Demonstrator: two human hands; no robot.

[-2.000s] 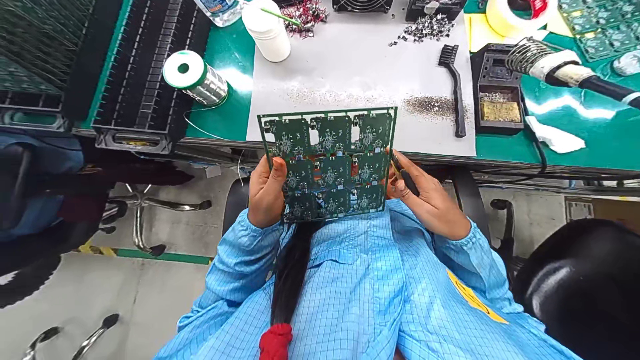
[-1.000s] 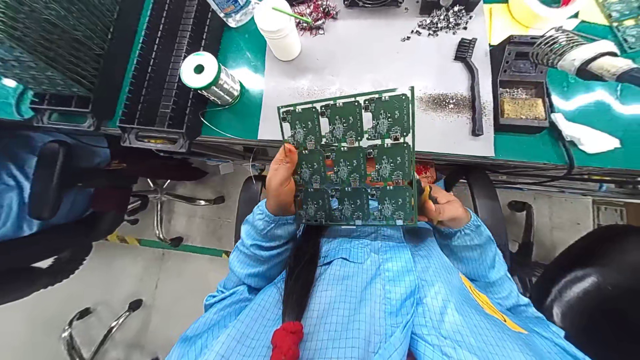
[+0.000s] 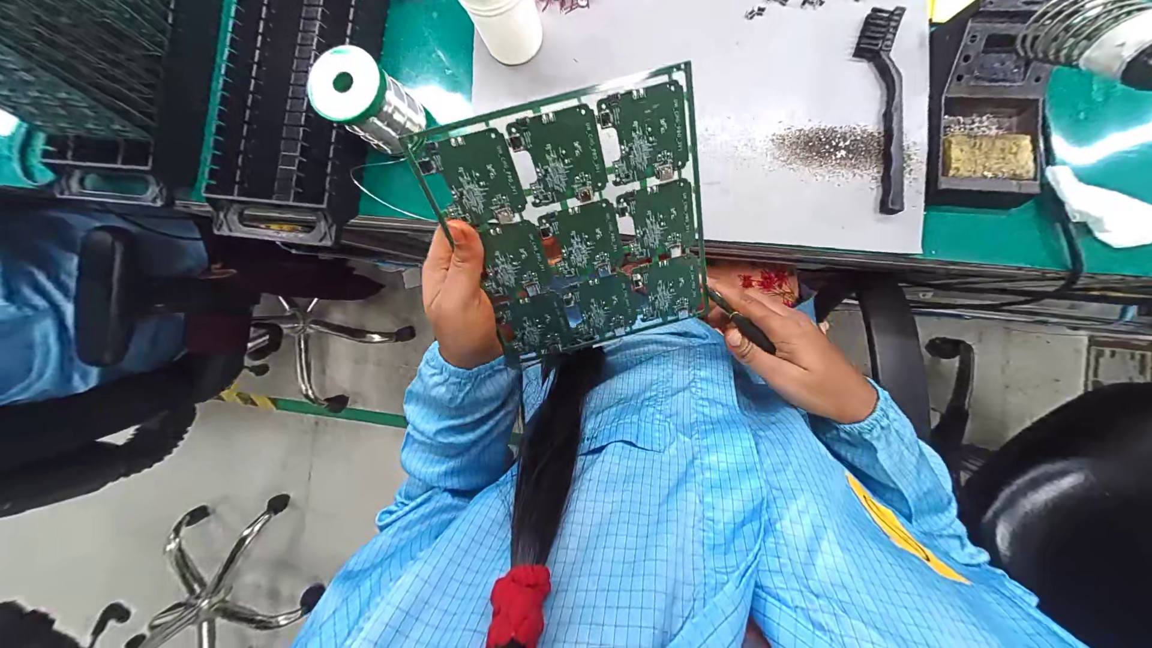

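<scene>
A green panel of several joined circuit boards [image 3: 580, 236] is held up and tilted over my lap, in front of the table edge. My left hand [image 3: 462, 297] grips its left edge, thumb on the near face and fingers hidden behind. My right hand [image 3: 792, 346] is at the panel's lower right edge and holds a slim tool with a dark handle [image 3: 749, 331] between thumb and fingers; its tip lies by the panel edge, and its kind cannot be told. Whether the right fingers also touch the panel is unclear.
On the table stand a solder wire spool [image 3: 364, 99], black slotted racks [image 3: 286, 117] and a white bottle [image 3: 506, 29]. A black brush [image 3: 886, 108] lies beside scattered debris [image 3: 832, 151] on white paper. Right of it is a soldering iron stand with a sponge [image 3: 990, 157]. A person sits at left.
The panel has changed its tilt, with its right side now higher than its left. My right hand shows more fully, and the dark handle is plainer in it. The view has shifted somewhat.
</scene>
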